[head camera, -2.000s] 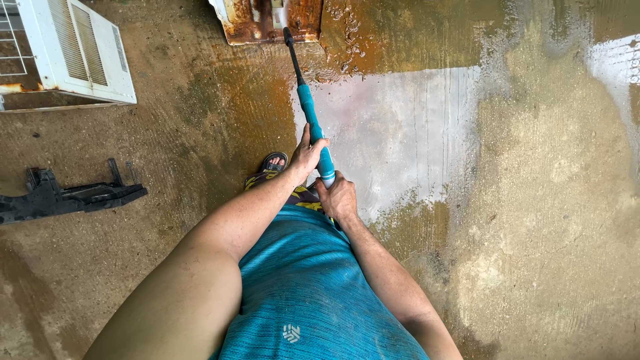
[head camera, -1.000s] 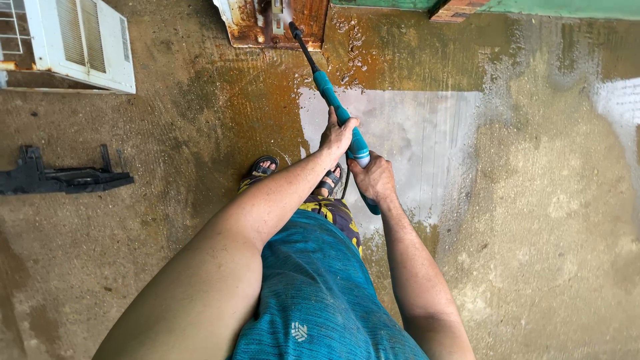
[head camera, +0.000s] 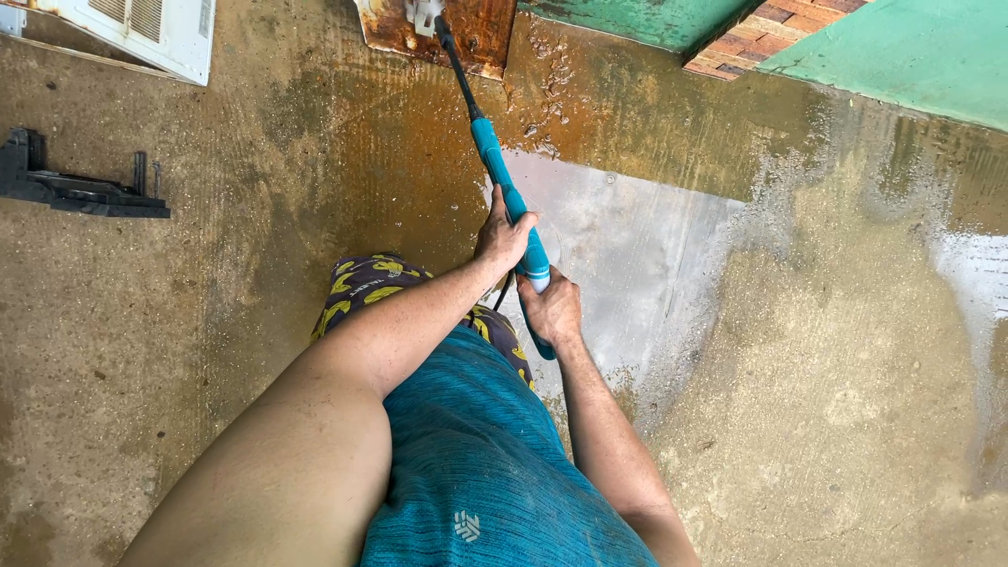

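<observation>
A teal pressure washer gun point(head camera: 498, 169) with a black lance point(head camera: 459, 71) runs up from both hands in the head view. My left hand point(head camera: 505, 235) is wrapped around the middle of its teal body. Lower down, my right hand point(head camera: 553, 305) grips the rear handle, just behind a white band. The lance's tip is over a rusty metal panel point(head camera: 480, 35) at the top, where whitish spray shows by a pale fitting. A thin dark hose or cord shows beside the handle. My fingers on the far side of the gun are hidden.
Brown water and a reflecting puddle point(head camera: 622, 244) cover part of the concrete floor point(head camera: 827, 378). At the upper left stands a white, rust-marked appliance casing point(head camera: 177, 35). Below it lies a black plastic part point(head camera: 102, 195). A green wall point(head camera: 906, 63) and a brick-faced edge point(head camera: 768, 35) border the upper right.
The view has shifted, showing more of the green wall and brick-faced edge. Both hands have kept their hold on the gun. The sandals seen earlier are out of sight.
</observation>
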